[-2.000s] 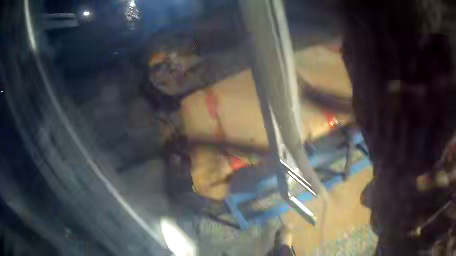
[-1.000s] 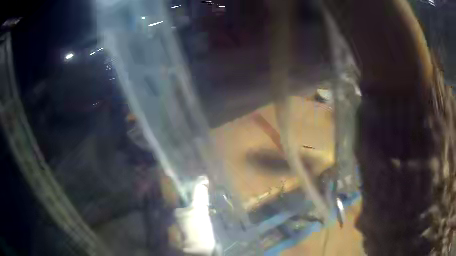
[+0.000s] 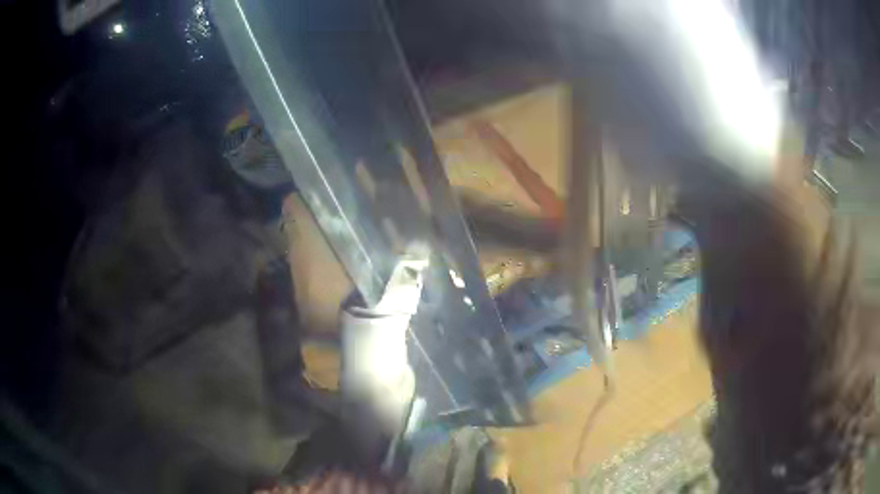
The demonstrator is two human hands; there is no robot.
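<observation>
A broad grey slotted steel upright (image 3: 371,145) slants from the top left to the lower middle, its lower end over the blue frame. My left hand (image 3: 376,362), seemingly in a white glove and overexposed, is at the upright's lower left edge and appears to grip it; the separate fingers are not clear. My right hand (image 3: 728,92) is a white blur at the upper right, above a dark sleeve. Its fingers and anything in it cannot be made out. A narrow, blurred upright (image 3: 584,203) stands between the broad upright and my right arm.
Behind the uprights lies a tan cardboard sheet (image 3: 526,121) with red tape (image 3: 521,174), over a blue frame (image 3: 618,338). Floor cardboard (image 3: 627,391) lies below it on a speckled floor. A small round item with orange (image 3: 253,154) is at the cardboard's far left. Metal parts hang or stand at right.
The broad upright has shifted right and its lower end now shows over the frame. My left hand has moved slightly up with it. A white blur has appeared at the upper right.
</observation>
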